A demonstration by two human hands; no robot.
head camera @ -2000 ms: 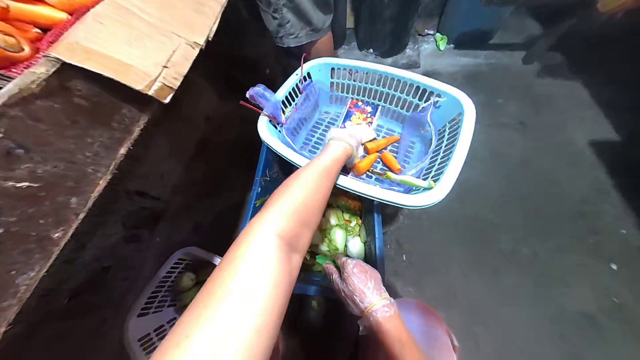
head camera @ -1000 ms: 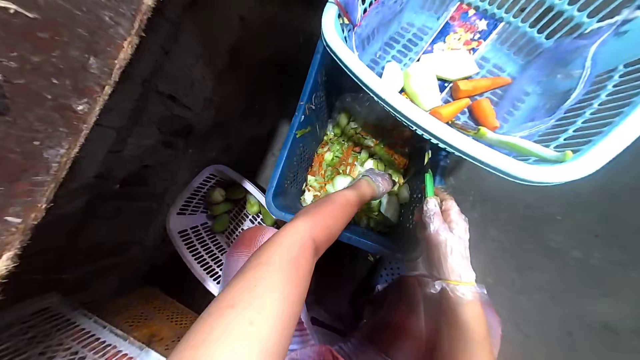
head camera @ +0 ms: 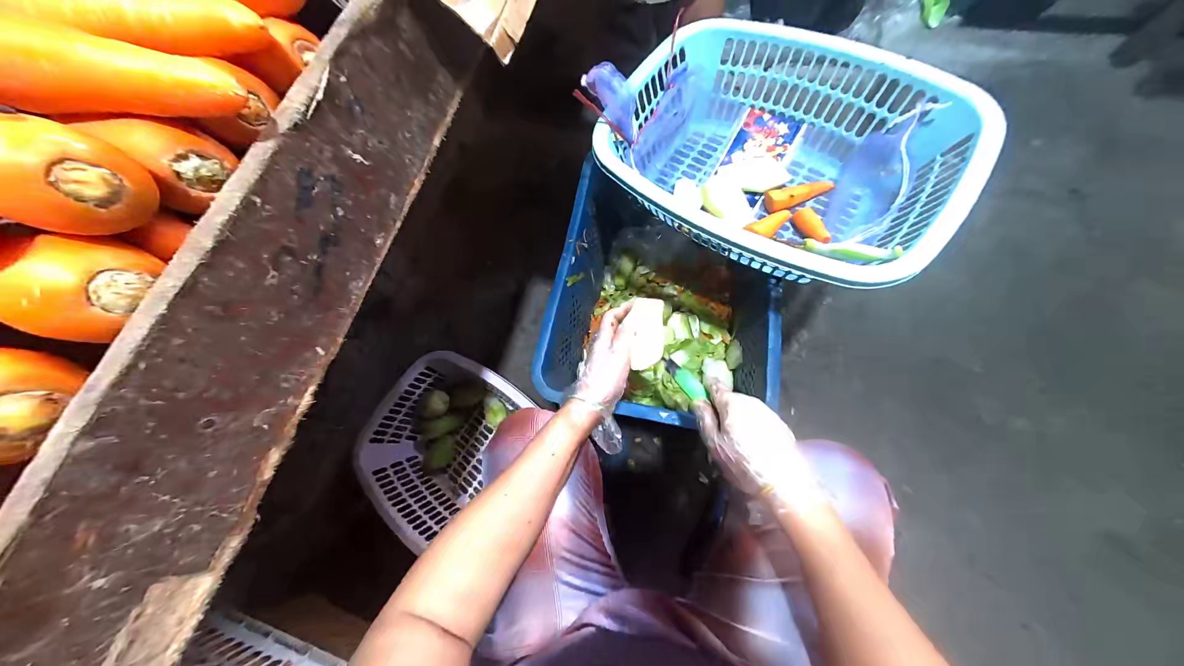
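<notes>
My left hand (head camera: 606, 361), in a clear plastic glove, holds a pale peeled vegetable piece (head camera: 647, 333) over a dark blue crate (head camera: 546, 342). My right hand (head camera: 747, 435), also gloved, grips a green-handled tool (head camera: 688, 383), perhaps a knife or peeler; its working end is hard to make out. Green and pale cut vegetables with orange shreds (head camera: 684, 338) lie in the crate below both hands. A light blue plastic basket (head camera: 962, 199) rests across the crate's far end, with carrot pieces (head camera: 797, 195), pale vegetable pieces (head camera: 726, 196) and a long green vegetable (head camera: 853, 251) inside.
A pale slatted basket (head camera: 388, 481) with several green vegetables (head camera: 442, 425) stands left of my legs. At the upper left, large carrots (head camera: 120, 74) lie behind a worn wooden board (head camera: 231, 370). Grey floor (head camera: 1017, 416) lies to the right. Part of another basket (head camera: 250, 643) shows at the bottom left.
My left hand was in the blue basket, then down among the cut vegetables; now it is raised with a pale piece. My right hand has moved from the crate's right side to above its near edge.
</notes>
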